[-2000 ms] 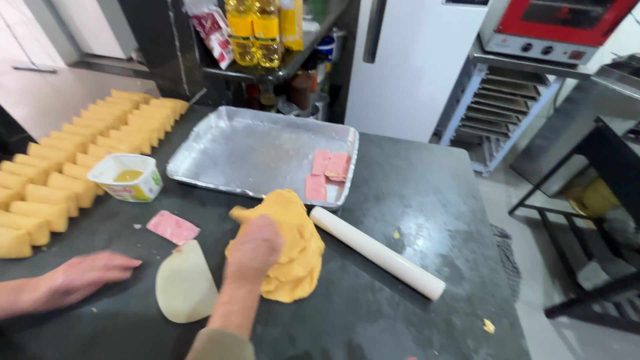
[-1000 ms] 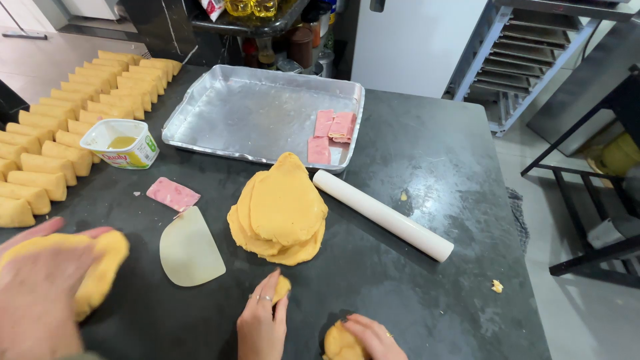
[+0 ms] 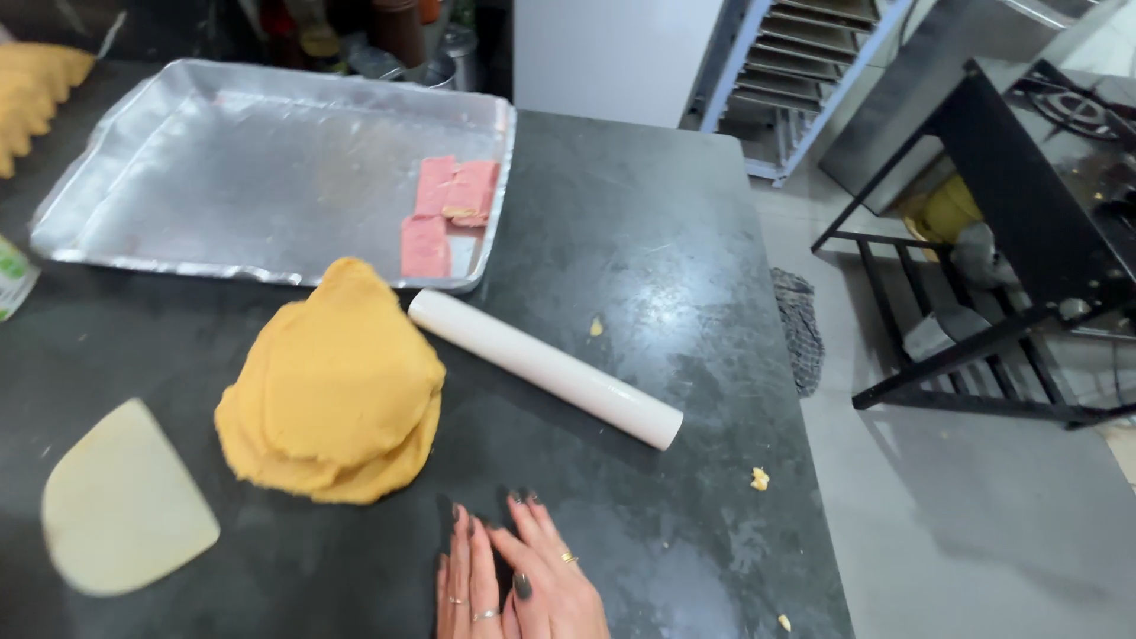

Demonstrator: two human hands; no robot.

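At the bottom centre my left hand [image 3: 469, 581], with thin rings, lies close beside my right hand [image 3: 555, 572], their fingers meeting low over the dark worktop. No dough shows around them; whether any is under the palms is hidden. To their upper left sits a layered pile of yellow dough [image 3: 342, 382]. A white rolling pin [image 3: 550, 368] lies slanted above the hands, its left end near the dough. Farther left lies a pale dough scraper [image 3: 129, 506], flat on the worktop.
A foil-covered tray [image 3: 266, 169] behind the dough holds pink slices [image 3: 426, 244] at its right end. Yellow dough pieces [image 3: 35, 84] stand at the upper left, and a tub [image 3: 13, 280] at the left edge. Crumbs [image 3: 760, 479] lie near the worktop's right edge. A stove [image 3: 1047, 177] stands beyond.
My hands have come together; a second ago they were apart, each at a small dough piece. A co-worker's hand with dough, then at the left, is out of view. The view has shifted right.
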